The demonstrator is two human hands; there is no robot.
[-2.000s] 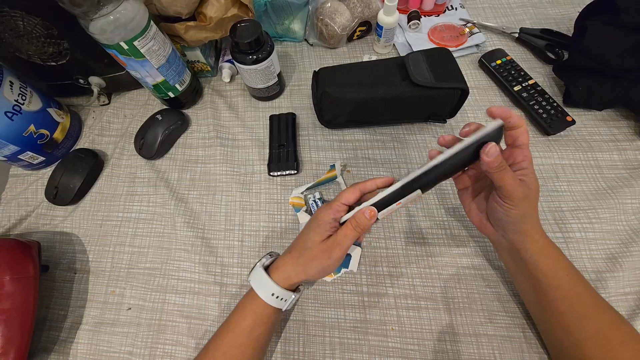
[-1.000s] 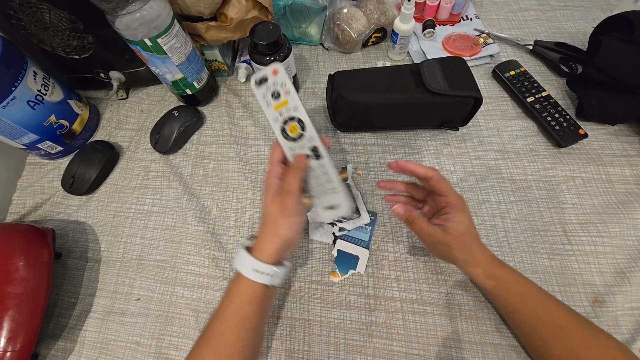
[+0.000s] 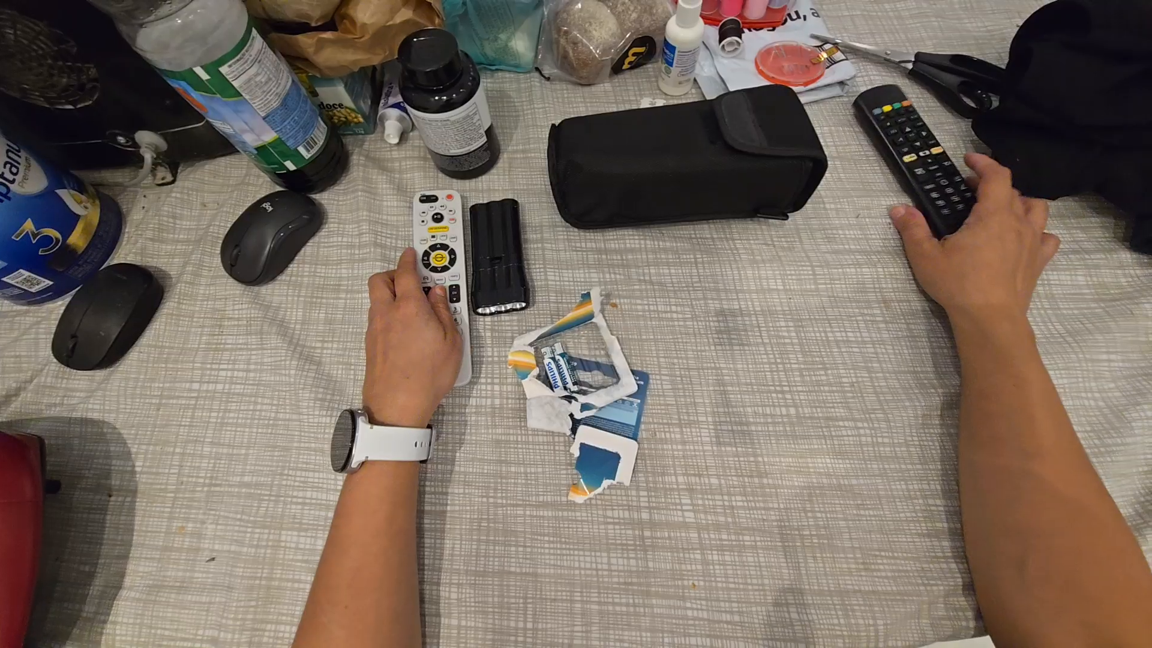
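My left hand [image 3: 409, 346] is on a white remote control [image 3: 438, 225] lying face up on the cloth, with fingers along its left side and the thumb on its buttons. Beside that remote lies a black flashlight [image 3: 498, 256]. My right hand [image 3: 985, 234] reaches the lower end of a black remote control [image 3: 913, 157], thumb at its left and fingers at its right. Between the hands lies a torn battery package [image 3: 621, 387], with small batteries [image 3: 558, 367] visible in it.
A black fabric case [image 3: 675, 162] is at the back centre. Two computer mice [image 3: 270, 236], a dark bottle [image 3: 447, 103] and a plastic bottle [image 3: 243, 99] stand or lie left. Scissors [image 3: 954, 81] and black cloth [image 3: 1053, 117] are at the back right.
The white remote, held up in my left hand before, now lies left of the flashlight. My right hand has moved right, from near the torn package to the black remote.
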